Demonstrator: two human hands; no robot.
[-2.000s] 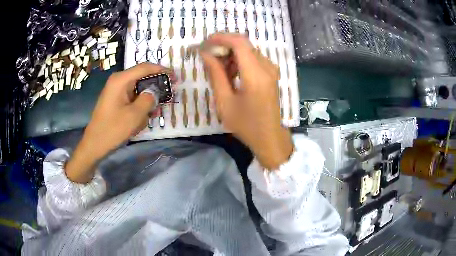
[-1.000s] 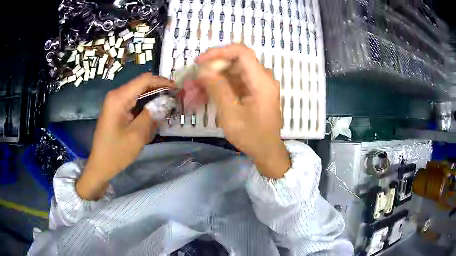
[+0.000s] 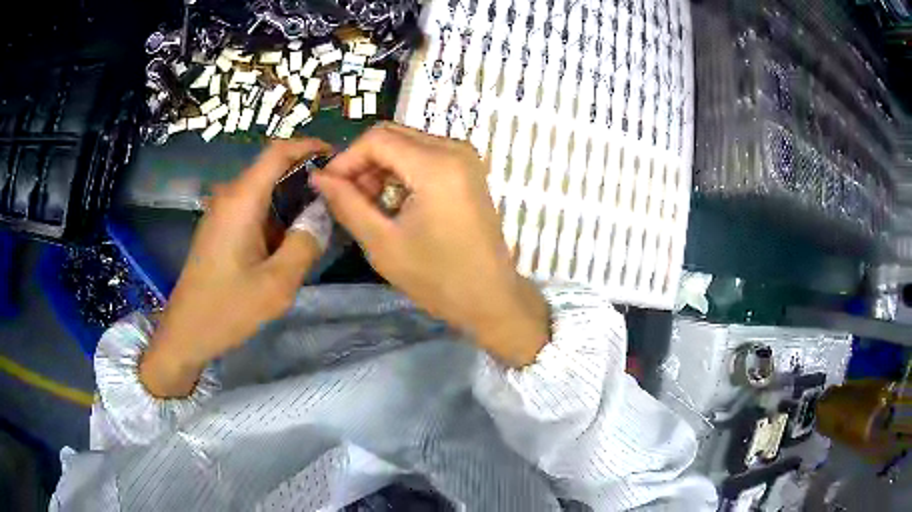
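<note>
My left hand (image 3: 240, 255) holds a small dark housing (image 3: 292, 194) with a shiny rim, tilted between thumb and fingers, with a whitish cover on the thumb tip. My right hand (image 3: 425, 225) is against the housing's upper right edge, thumb and forefinger pinched together at its rim. Whether a part is between those fingertips cannot be seen. A small pale, roundish thing (image 3: 392, 196) shows inside the curled fingers of my right hand. The white tray (image 3: 590, 180) with rows of narrow parts lies just right of my right hand.
Loose cream blocks (image 3: 240, 105) lie beyond my hands, with black and silver parts (image 3: 300, 22) behind. Black trays (image 3: 50, 150) and a blue bin (image 3: 135, 262) are at left. Blister trays (image 3: 790, 120) are at right. The press fixture (image 3: 700, 355) and an amber container (image 3: 855, 410) are lower right.
My right hand has moved left, off the white tray, to the housing's edge. The housing has turned from facing the camera to a tilt. The view has shifted, so the surroundings sit further right.
</note>
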